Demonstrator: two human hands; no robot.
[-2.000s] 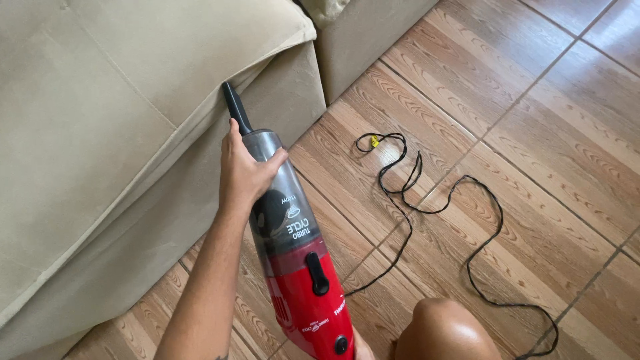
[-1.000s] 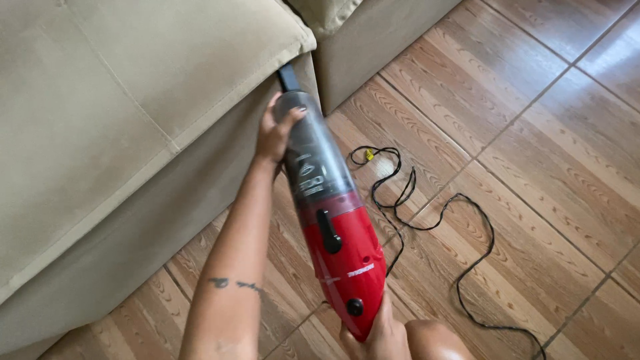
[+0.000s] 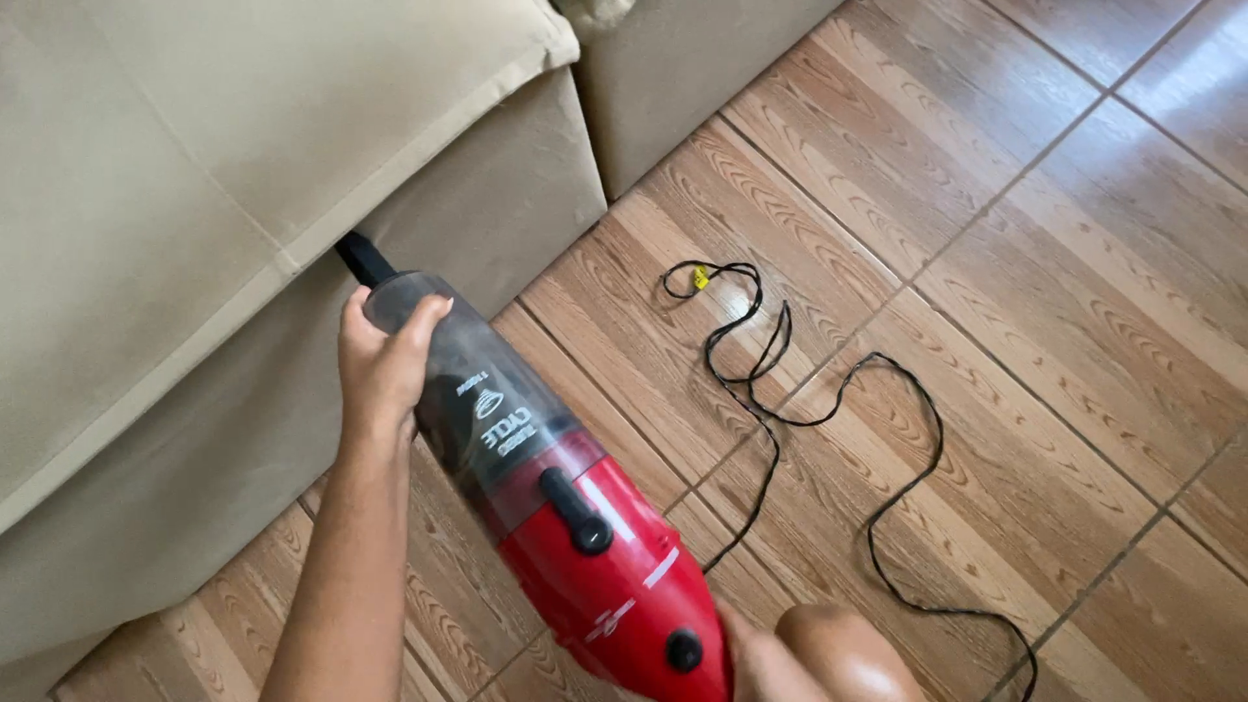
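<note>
A red handheld vacuum cleaner [image 3: 609, 546] with a clear grey dust canister [image 3: 478, 380] lies diagonally across the lower middle of the view. My left hand [image 3: 385, 356] wraps around the canister near its front end, thumb on top. The black crevice nozzle [image 3: 364, 258] reaches under the overhanging edge of the beige sofa cushion [image 3: 195, 146], against the sofa's front panel; its tip is hidden. At the bottom, my right hand [image 3: 765, 663] is at the rear of the red body, mostly out of sight, its fingers hidden behind the vacuum.
A black power cord [image 3: 941, 429] with a yellow tag [image 3: 700, 278] curls over the wood-look tile floor [image 3: 1024, 322] on the right. A second sofa section [image 3: 682, 88] adjoins at the top. My bare knee [image 3: 843, 653] shows at the bottom.
From a second ago, the vacuum and both hands have moved along the sofa edge, away from the corner where the sections meet. The nozzle stays under the cushion edge.
</note>
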